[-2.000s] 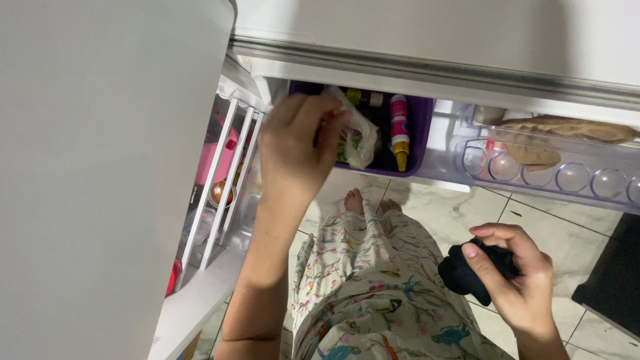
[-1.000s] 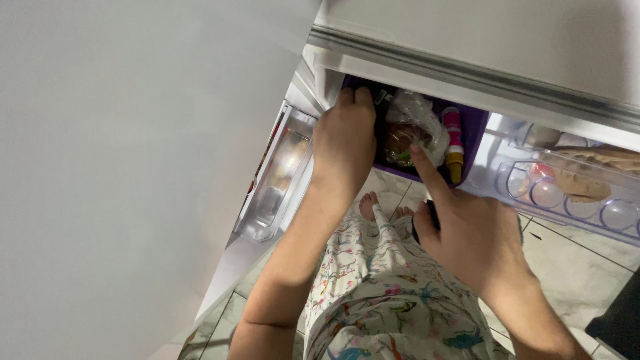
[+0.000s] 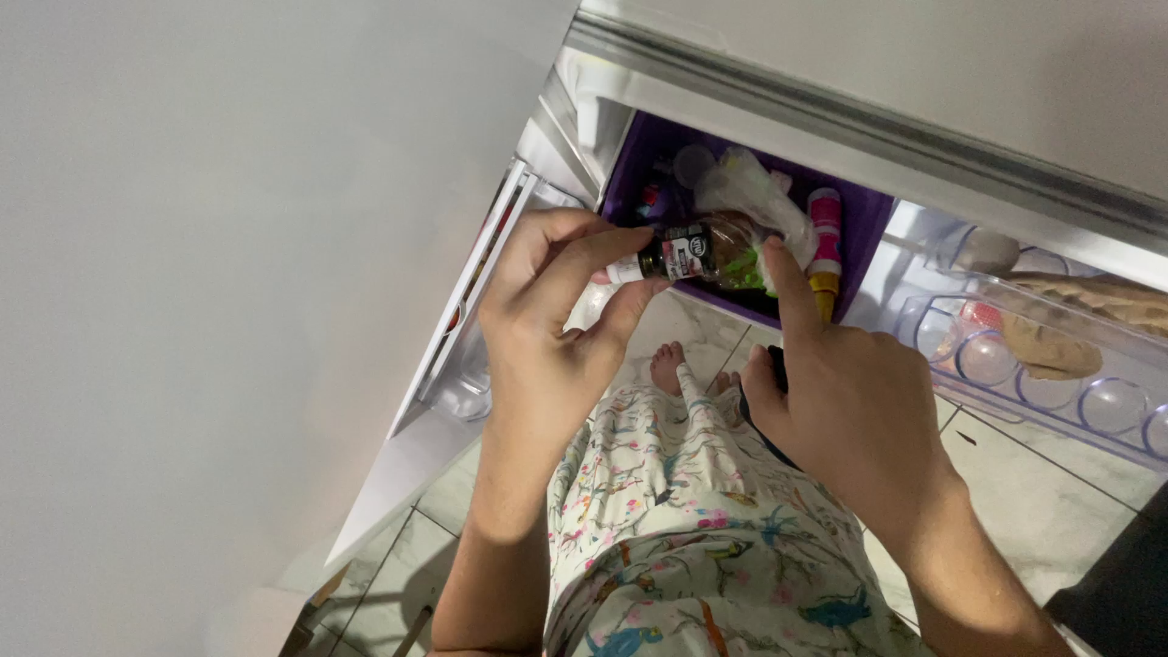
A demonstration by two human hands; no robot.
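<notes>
My left hand (image 3: 557, 319) pinches a small dark bottle (image 3: 680, 253) with a white cap and a printed label between thumb and fingers. It holds the bottle over the near left part of a purple bin (image 3: 867, 246) in the refrigerator door. My right hand (image 3: 844, 401) keeps a black item (image 3: 771, 438), mostly hidden, under its palm, while its index finger reaches out to the bin's contents. Inside the bin lie a clear plastic bag (image 3: 753, 187) with brown and green contents and a pink tube with a yellow cap (image 3: 825, 237).
Right of the bin, a clear egg holder (image 3: 1049, 388) sits by a shelf holding a brown wrapped item (image 3: 1095, 297). A large pale door panel (image 3: 255, 228) fills the left side. Clear door bins (image 3: 465, 383) are beside my left wrist. Tiled floor (image 3: 1031, 484) shows below.
My left hand has come up out of the bin's left side with the small bottle. The right hand, lower and farther right two seconds ago, is now at the bin with its index finger extended.
</notes>
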